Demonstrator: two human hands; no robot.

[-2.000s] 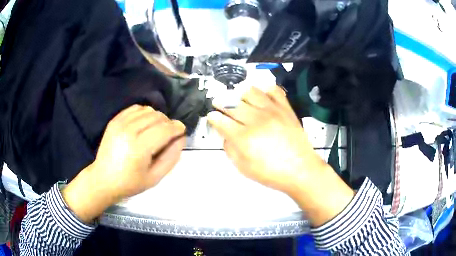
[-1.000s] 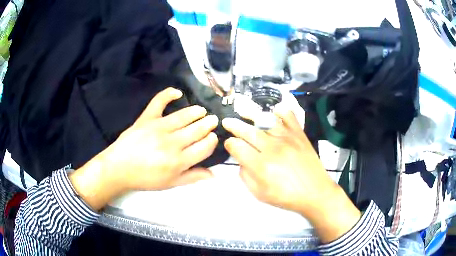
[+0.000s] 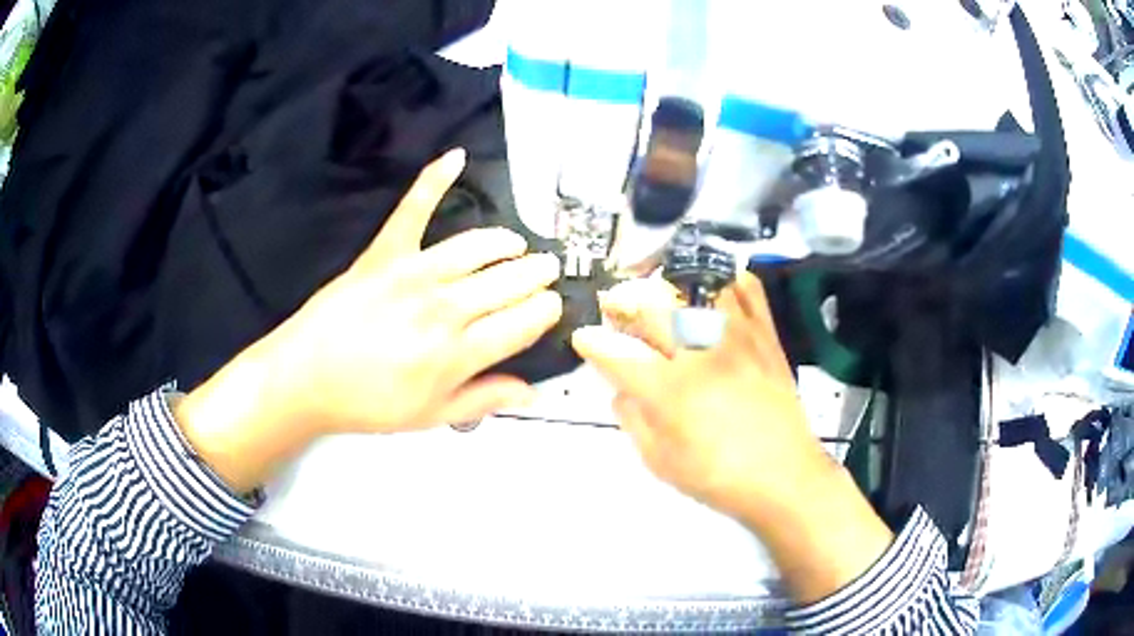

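Observation:
The black garment piece (image 3: 162, 211) covers the left of the table and runs under the presser foot (image 3: 583, 242) of the white sewing machine head (image 3: 575, 137). My left hand (image 3: 410, 329) lies palm down on the cloth, left of the foot, with fingers spread and fingertips close to it. My right hand (image 3: 715, 391) is right of and just in front of the foot, its fingers bent and fingertips at the cloth's right edge. Whether they pinch the cloth is hidden. The tension dial (image 3: 699, 258) and its pale knob (image 3: 699, 327) partly cover the right hand.
A ruler strip (image 3: 497, 609) follows the table's curved front edge. Black strips (image 3: 933, 435) and a green band (image 3: 846, 354) hang right of my right hand. A pale, round-capped part (image 3: 829, 218) sticks out of the machine's right side. Black scraps (image 3: 1038, 435) lie far right.
The view has shifted, so the machine head shows more fully. My left hand has gone from curled fingers to spread flat on the cloth near the foot. My right hand stays beside the foot.

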